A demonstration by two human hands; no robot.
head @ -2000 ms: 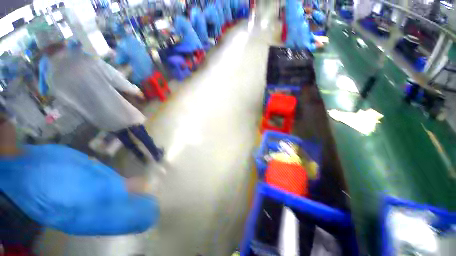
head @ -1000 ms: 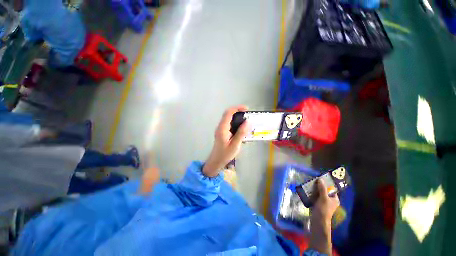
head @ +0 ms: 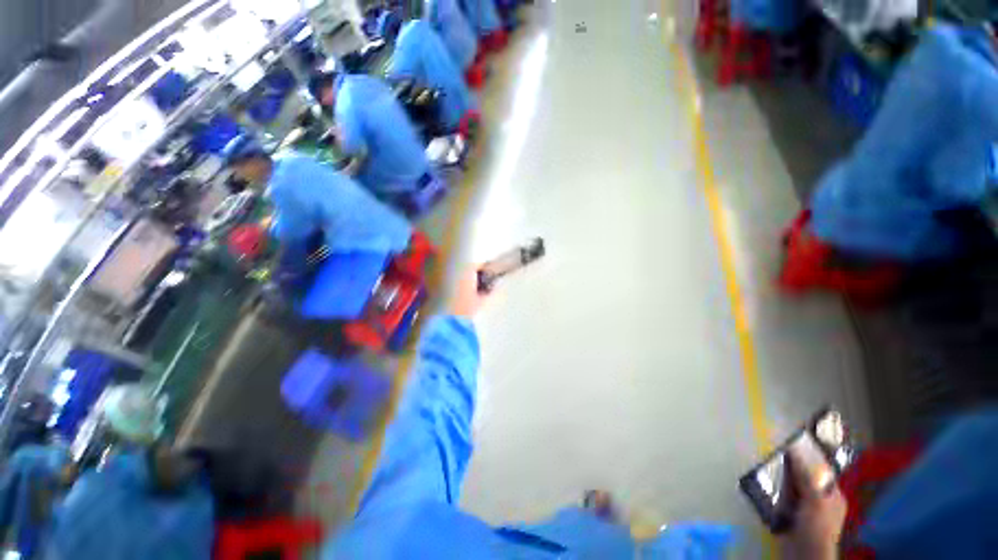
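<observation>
My left hand (head: 467, 293) is stretched out forward over the aisle and holds one end of a phone assembly (head: 511, 263), a dark frame with a pale middle, tilted up to the right. My right hand (head: 815, 505) is at the lower right and holds a second phone assembly (head: 775, 481), a black frame with a silver-white area, thumb across it. The lower part of the right hand is cut off by the bottom edge. Both phones are blurred.
A pale aisle floor (head: 613, 219) with a yellow line (head: 731, 263) runs ahead. Workers in blue smocks sit on red stools on both sides. A blue stool (head: 336, 391) stands at the left edge. Another blue-clad person (head: 941, 498) is close at the lower right.
The view has swung to the aisle between worker rows. The left arm is now stretched further forward with its phone; the right hand with its phone shows lower and further right.
</observation>
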